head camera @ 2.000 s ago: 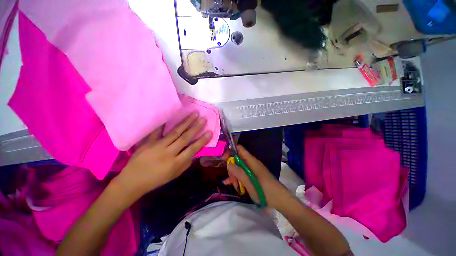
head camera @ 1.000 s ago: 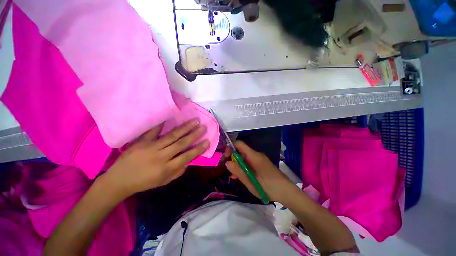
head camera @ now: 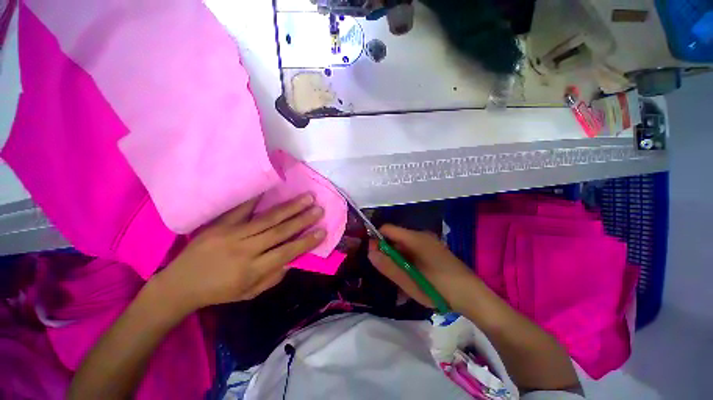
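A magenta garment panel (head camera: 78, 156) with a paler pink piece (head camera: 188, 117) on top lies at the table's left and front edge. My left hand (head camera: 242, 250) lies flat, fingers spread, on the rounded pale pink end (head camera: 332, 223), pressing it down. A magenta corner shows below that end. My right hand (head camera: 414, 262) holds the fabric scissors (head camera: 410, 273) by the green handle; the blades lie along the right edge of the pale pink end. Whether the blades are parted is hard to tell.
The machine's needle plate (head camera: 313, 51) is at the top centre. Dark green cloth (head camera: 485, 39) and a red-and-white packet (head camera: 586, 113) lie on the right. Folded magenta pieces (head camera: 563, 281) rest over a blue basket (head camera: 653, 234). More magenta fabric (head camera: 94, 312) is heaped at lower left.
The scissors and my right hand have moved a little right and down, with the handles now lower. My left hand has stayed on the fabric, which has shifted slightly left since the first frame.
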